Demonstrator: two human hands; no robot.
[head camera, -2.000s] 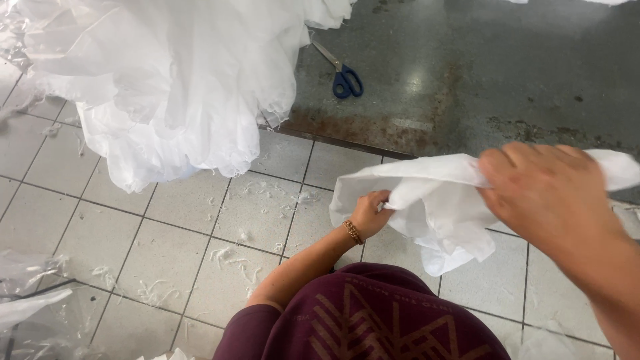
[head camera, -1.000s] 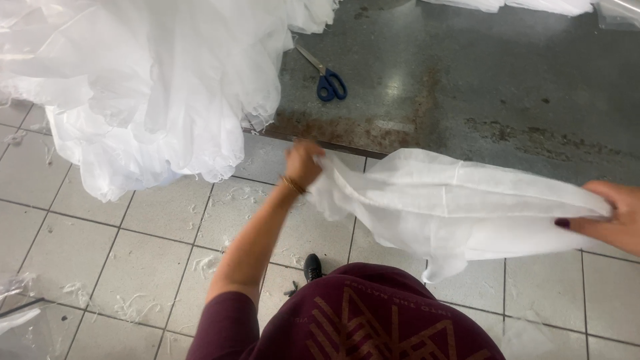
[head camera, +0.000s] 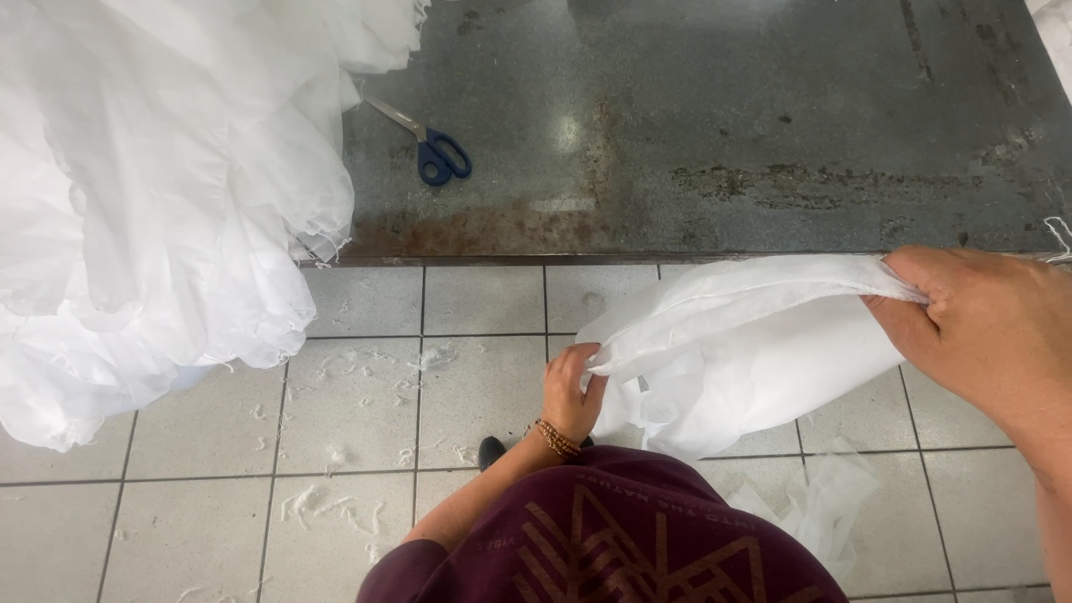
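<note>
A piece of thin white fabric (head camera: 754, 360) is stretched between my two hands in front of my body, just off the table's near edge. My left hand (head camera: 574, 389), with a beaded bracelet at the wrist, pinches its left end. At the right, my right hand (head camera: 980, 318) grips the other end along a folded, seamed edge. Loose folds of the fabric hang below the held edge, over the tiled floor.
Blue-handled scissors (head camera: 437, 151) lie on the worn metal table (head camera: 653, 100). A large heap of white fabric (head camera: 167, 193) drapes over the table's left side. Thread scraps (head camera: 331, 507) and a sheer white scrap (head camera: 825, 502) lie on the floor tiles. More white fabric shows at the top right.
My left hand has moved back from near the table edge toward my body since one second ago. The fabric, pulled long then, now hangs in a shorter span. Both hands still hold it.
</note>
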